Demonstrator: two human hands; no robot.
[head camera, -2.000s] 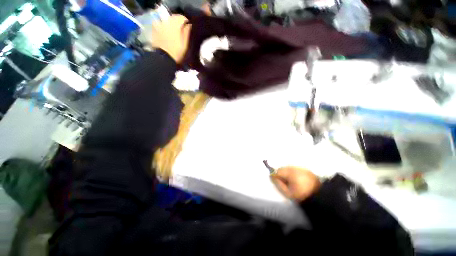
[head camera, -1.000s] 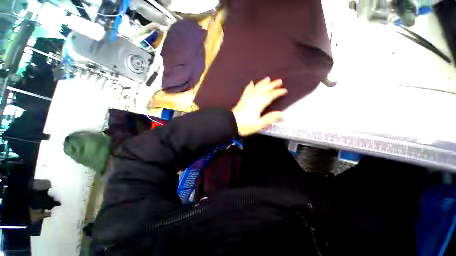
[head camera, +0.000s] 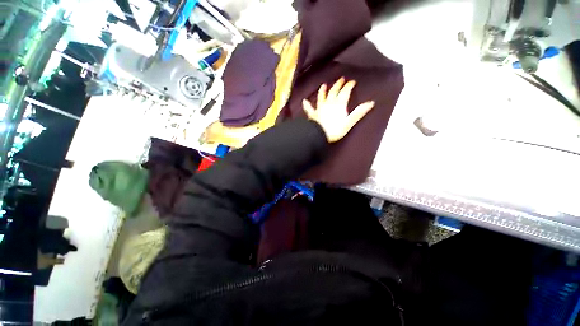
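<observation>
A dark maroon cloth panel (head camera: 375, 95) lies on the white table, with a folded part at its top and its lower edge at the table's front edge. My left hand (head camera: 336, 111) lies on the panel, palm down with fingers spread, holding nothing. A stack of purplish cut pieces (head camera: 247, 83) lies left of the panel on a yellowish surface (head camera: 285, 79). My right hand is not in view.
The ruler-marked table edge (head camera: 470, 213) runs along the front. Sewing machine parts (head camera: 524, 51) with a blue piece are at the upper right. A small dark scrap (head camera: 425, 126) lies right of the panel. Another grey machine (head camera: 156, 73) stands at left. Green cloth (head camera: 119, 184) is at lower left.
Since one second ago the panel's lower part has spread down to the table edge and its top has folded over. My left hand has moved slightly up and right. My right hand, seen earlier, has left view.
</observation>
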